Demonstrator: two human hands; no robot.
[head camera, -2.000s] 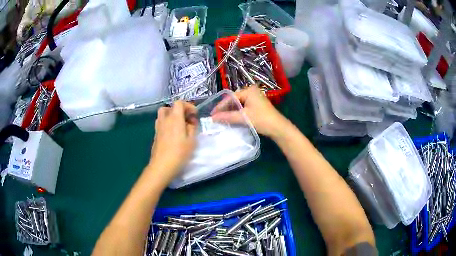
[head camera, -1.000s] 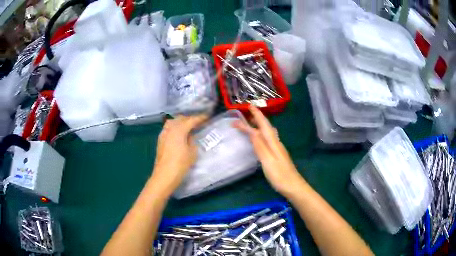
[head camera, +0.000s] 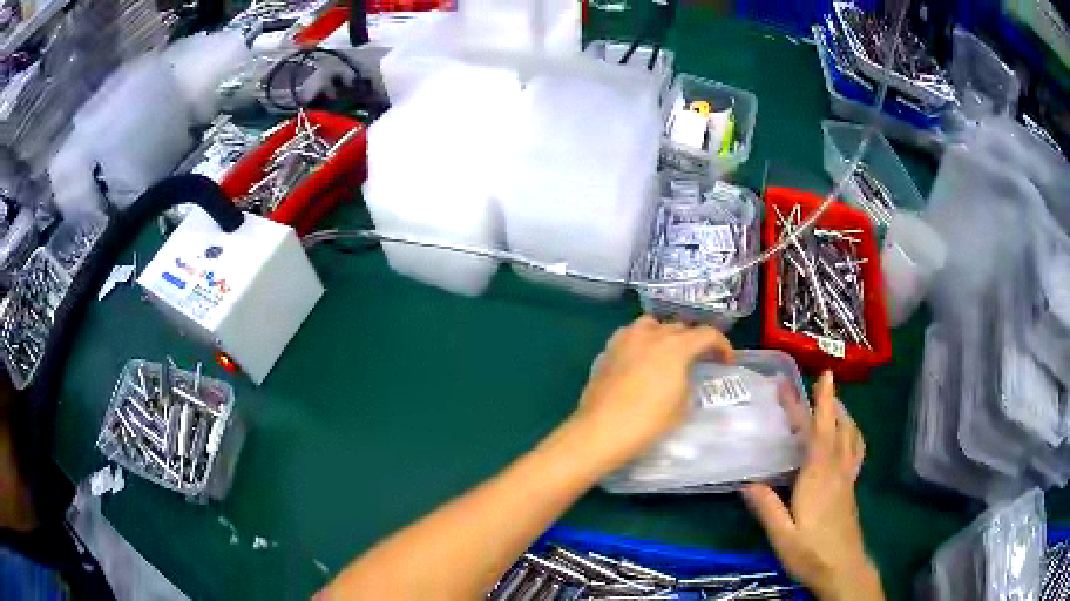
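Note:
A clear packing box (head camera: 716, 440) with a white barcode label on top lies on the green mat, its lid on. Its contents look white and cloudy. My left hand (head camera: 651, 382) rests on its upper left part, with fingers bent over the edge. My right hand (head camera: 818, 481) is at its right end, thumb near the front corner and fingers along the side. A blue tray (head camera: 657, 547) of silver cylinders lies just in front of the box, cut off by the lower edge.
Behind stand a red bin (head camera: 874, 282) of metal pieces, a clear box of small bags (head camera: 702, 252) and white foam blocks (head camera: 575, 164). At left are a white control box (head camera: 235, 288), a black flexible tube (head camera: 82, 270) and a small parts box (head camera: 170, 429). Clear boxes (head camera: 997, 364) are stacked at right.
The view has turned left, so everything appears further right. My hands have gone from working over the box to holding its sides, and its top now looks covered.

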